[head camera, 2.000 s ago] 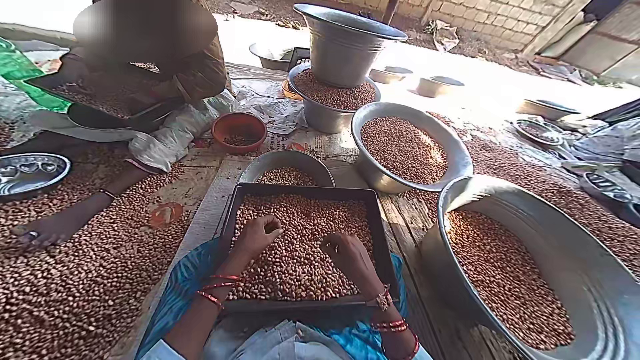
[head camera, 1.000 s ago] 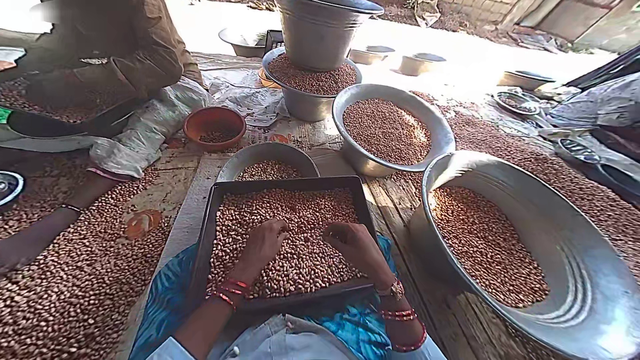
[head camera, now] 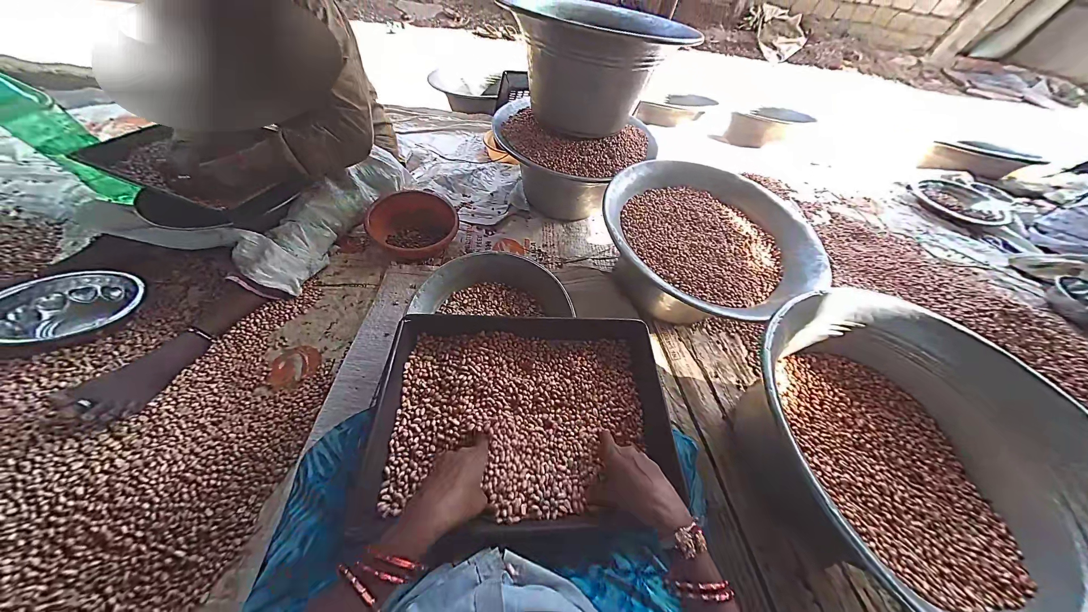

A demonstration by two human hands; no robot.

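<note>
A dark rectangular tray [head camera: 665, 408] full of reddish-brown nuts [head camera: 518, 382], which look like shelled peanuts, rests on my lap over blue cloth. My left hand [head camera: 455, 480] is in the nuts at the near left of the tray, fingers bent and partly hidden. My right hand [head camera: 633, 484] is in them at the near right, its fingertips also hidden among the nuts. Whether either hand grips any nuts does not show. Just past the tray's far edge stands a metal basin [head camera: 429, 280] with more nuts.
Large metal basins of nuts stand at the right [head camera: 977, 365] and beyond it [head camera: 625, 195]. A tall metal pot [head camera: 586, 76] sits on another filled basin. A brown bowl [head camera: 412, 223] is at centre left. Another person [head camera: 331, 110] sits at the left beside spread nuts [head camera: 153, 501].
Both hands have moved nearer to my body within the tray, and their fingers are now down in the nuts. The view has shifted.
</note>
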